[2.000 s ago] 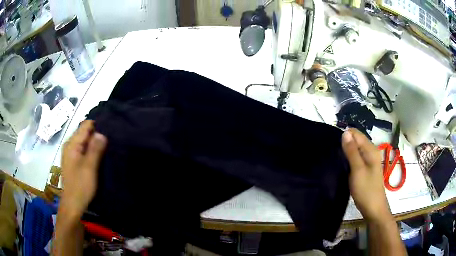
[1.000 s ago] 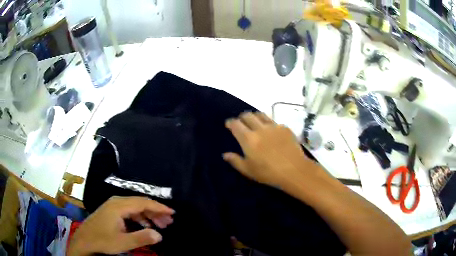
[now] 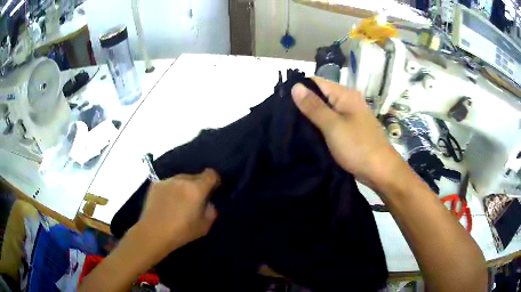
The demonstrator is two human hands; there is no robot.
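A large black garment (image 3: 268,188) hangs and lies bunched across the front of the white table. My right hand (image 3: 348,125) grips its upper edge, thumb on top, lifted in front of the machine. My left hand (image 3: 180,205) is closed on the cloth at the left, fingers curled and partly hidden. A small white printed strip (image 3: 150,165) sticks up from the garment just above my left hand. The needle area of the white sewing machine (image 3: 368,68) is hidden behind my right hand.
Red-handled shears (image 3: 457,208) lie right of my right forearm. Black labels (image 3: 425,165) and black snips (image 3: 451,142) lie behind them. A clear bottle (image 3: 121,71) and a plastic bag with white tags (image 3: 85,142) stand or lie at the left. The white table (image 3: 194,85) has a wooden front edge.
My right hand has lifted the garment's upper part into a gathered hold. My left hand has moved up and closed on the cloth. The white strip now stands up at the garment's left edge.
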